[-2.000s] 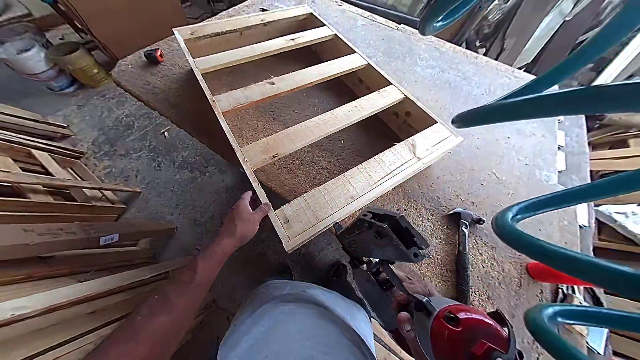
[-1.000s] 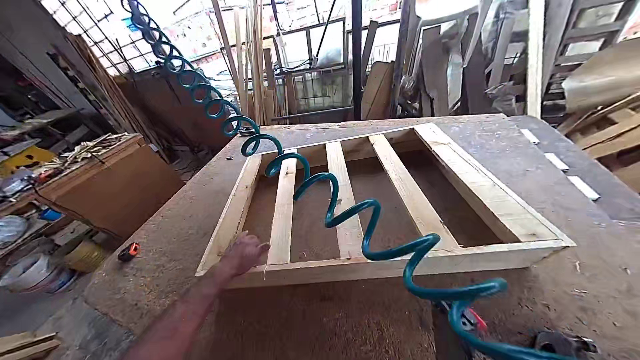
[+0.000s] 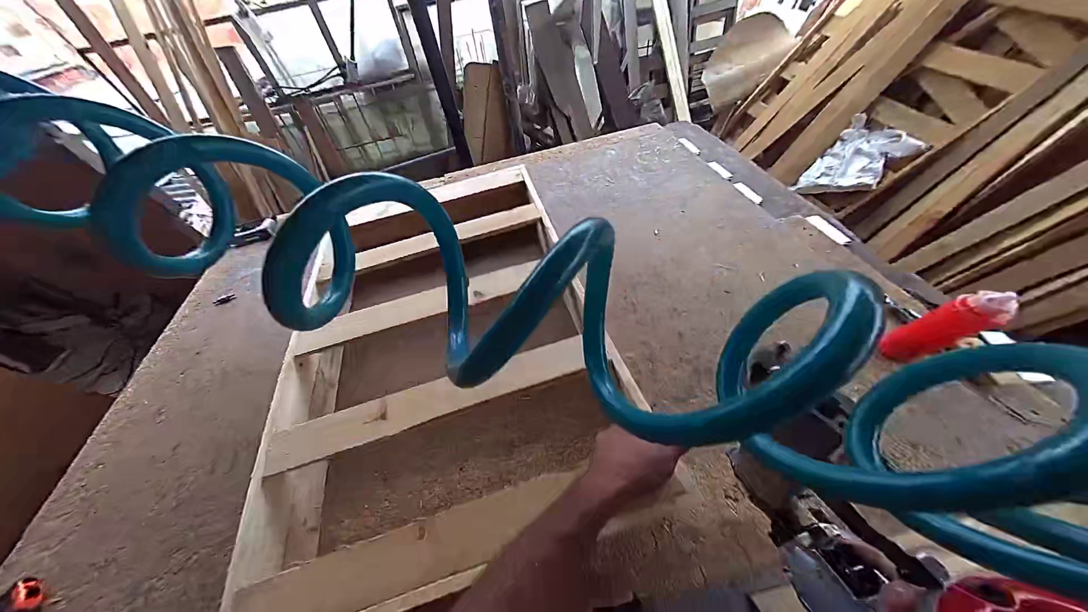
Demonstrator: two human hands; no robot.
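Observation:
A slatted wooden frame [image 3: 416,416] lies on the worktable, several slats across it. My left hand [image 3: 633,463] grips its right side rail near the close corner, partly behind a coiled teal air hose [image 3: 493,340]. At the lower right edge, my right hand [image 3: 892,591] is on a red and black nail gun [image 3: 1003,595]; only some fingers show. The hose crosses the view in front of the frame and left hand.
Right of the frame, a red tube-like object [image 3: 943,327] lies by the worktable's [image 3: 680,238] edge. Leaning boards [image 3: 977,127] stand beyond it. An orange-and-black object [image 3: 25,595] is at the lower left corner. Wood strips [image 3: 170,68] lean at the back.
The frame has been turned on the table. My left hand was on its left part and is now on the right rail. The view has shifted strongly.

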